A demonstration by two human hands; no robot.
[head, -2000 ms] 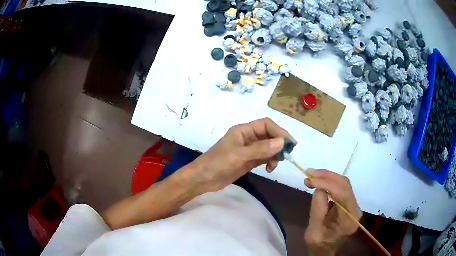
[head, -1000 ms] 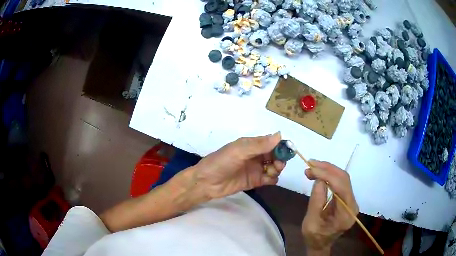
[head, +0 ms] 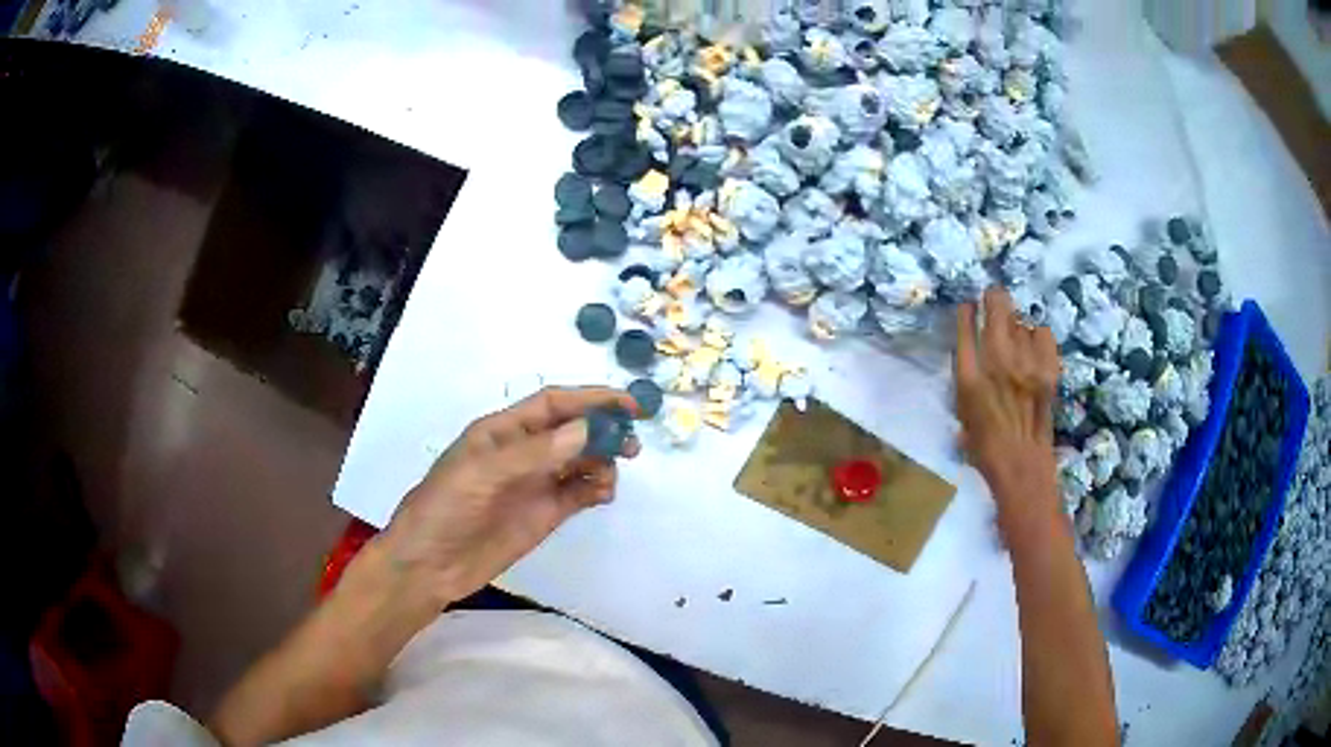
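Observation:
My left hand (head: 489, 489) holds a dark round piece (head: 606, 434) between thumb and fingers, over the table's near-left part. My right hand (head: 1010, 382) reaches forward, back up, its fingertips at the near-right edge of the pile of pale lumpy ornament bodies (head: 890, 190). What those fingertips touch or hold is hidden. The straw-coloured stick does not show in my right hand. A thin pale stick (head: 926, 664) lies near the front edge. A red pot (head: 857, 480) stands on the brown board (head: 912, 514) between my hands.
Dark round pieces (head: 591, 197) and cream-orange parts (head: 698, 226) lie along the main pile's left side. Joined pieces (head: 1121, 401) are heaped right of my right hand, beside a blue tray (head: 1146, 584) of small dark pieces. A red stool (head: 102, 649) stands on the floor at lower left.
My left hand has moved left with the dark piece. My right hand has gone from the stick work to the pile's edge, and the straw-coloured stick is out of sight. The view has shifted.

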